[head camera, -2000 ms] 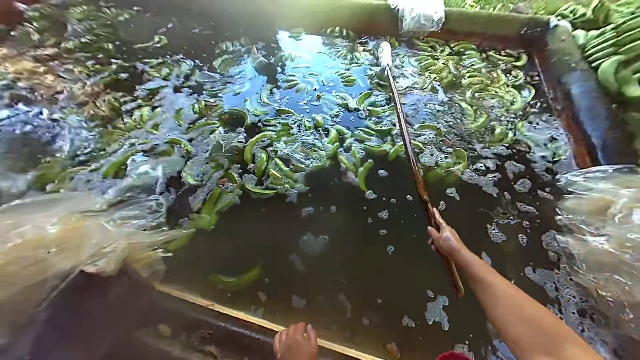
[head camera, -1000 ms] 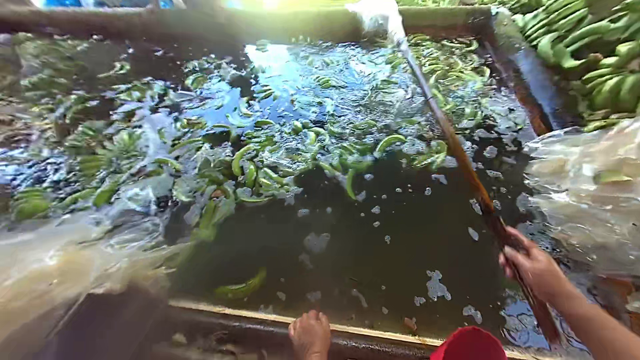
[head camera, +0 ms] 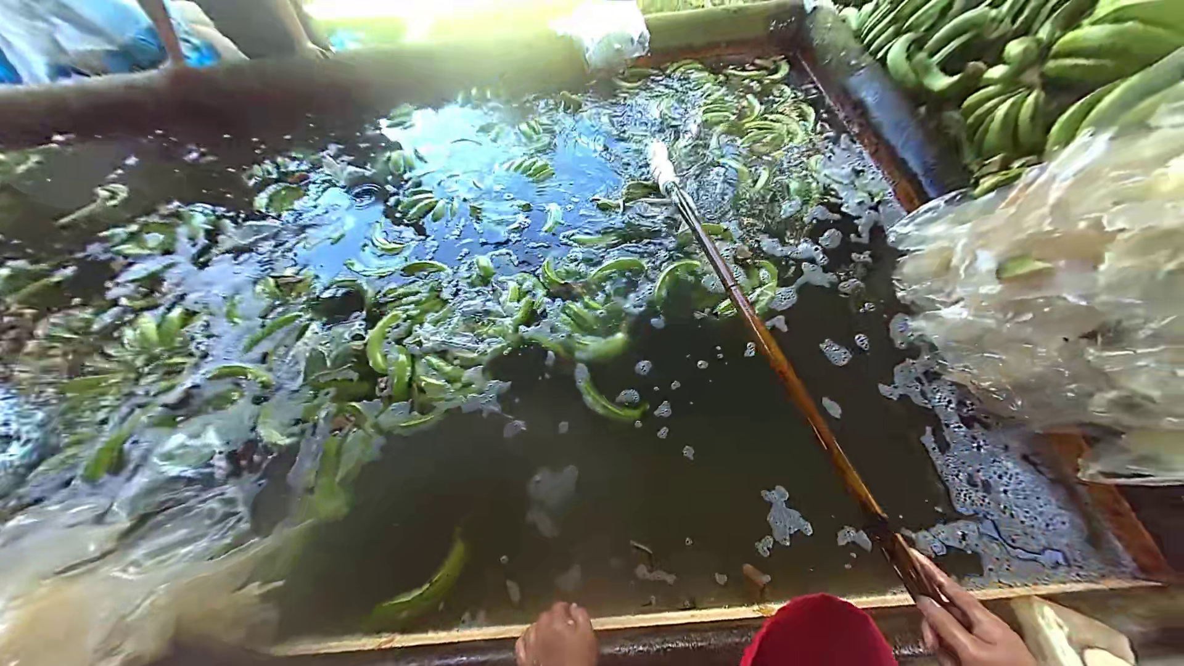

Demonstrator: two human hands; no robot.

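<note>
My right hand [head camera: 971, 615] grips the lower end of a long wooden pole [head camera: 786, 370], near the tank's front edge at lower right. The pole slants up and left over dark water, and its whitish far end [head camera: 662, 165] is at the water among green bananas. My left hand [head camera: 558, 636] lies on the near rim [head camera: 462, 636] of the tank with its fingers curled; no object shows in it. Green bananas [head camera: 610, 396] float in clusters across the middle and left of the water. A single banana [head camera: 430, 587] floats near the front rim, left of my left hand.
Clear plastic sheeting [head camera: 1073, 296] bulges over the right side, with more plastic [head camera: 111, 592] at lower left. Green banana bunches [head camera: 1008, 111] are heaped beyond the right wall. A red rounded thing [head camera: 819, 634] is at the bottom. Another person's arm [head camera: 165, 32] shows beyond the far wall.
The pole's whitish end was over the far rim one second ago and is now down at the water. My right hand has come back toward the near rim. The view has shifted.
</note>
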